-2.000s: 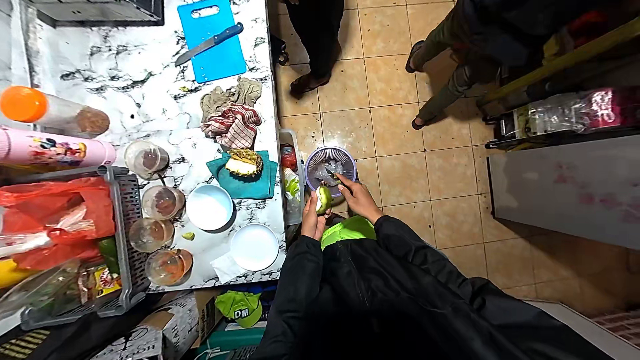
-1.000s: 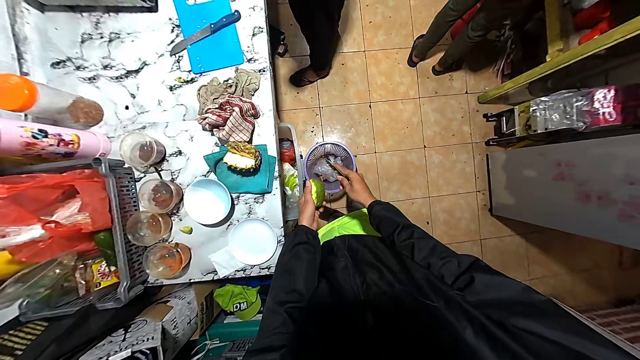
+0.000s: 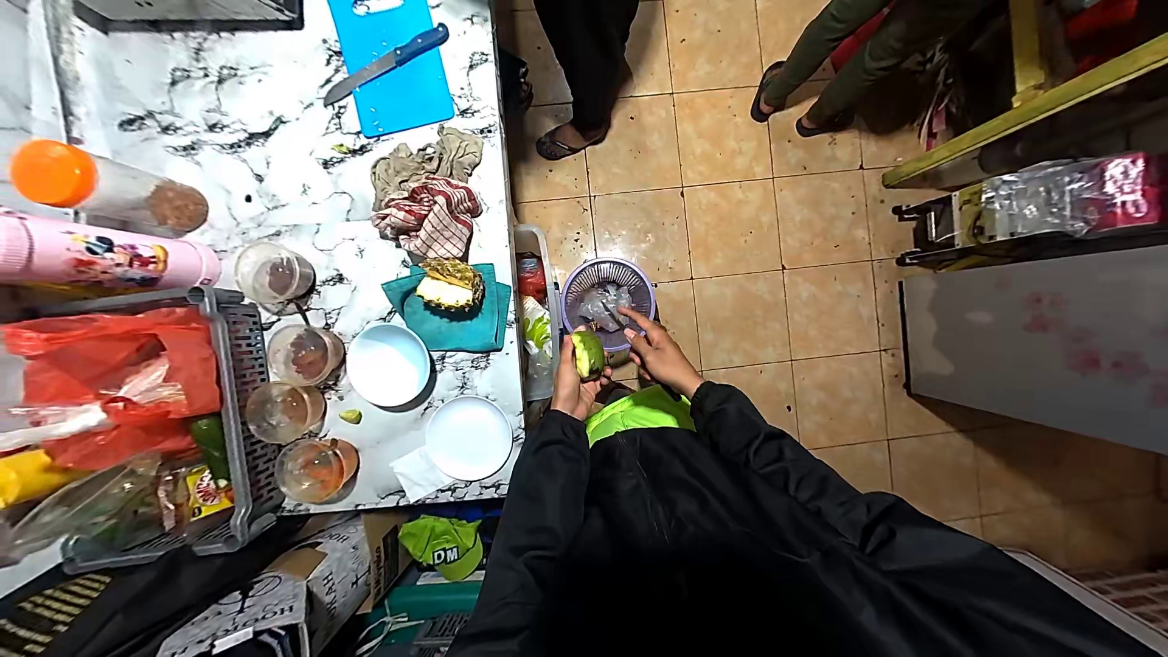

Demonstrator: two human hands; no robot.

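Note:
My left hand [image 3: 573,387] holds a green fruit [image 3: 588,355] whose surface shows paler, peeled-looking patches. My right hand [image 3: 662,354] grips a small knife [image 3: 614,316], its blade pointing up and left beside the fruit. Just beyond both hands stands a purple plastic basket [image 3: 649,290] on the tiled floor, with clear plastic inside. On the marble-patterned counter to the left, a cut piece of pineapple [image 3: 449,286] rests on a teal cloth [image 3: 488,321]. Two white plates [image 3: 389,365] lie nearer to me, one beside a white napkin [image 3: 419,474].
Several plastic cups [image 3: 307,355] stand by a grey crate [image 3: 239,401] holding bags. A large knife [image 3: 387,64] lies on a blue cutting board [image 3: 401,100], near crumpled cloths [image 3: 429,214]. Two people's legs [image 3: 584,68] are ahead; a white panel [image 3: 1040,338] stands at right.
The person at the upper right has shifted their feet since the first frame. Both my hands stay near the basket, still holding the fruit and the knife.

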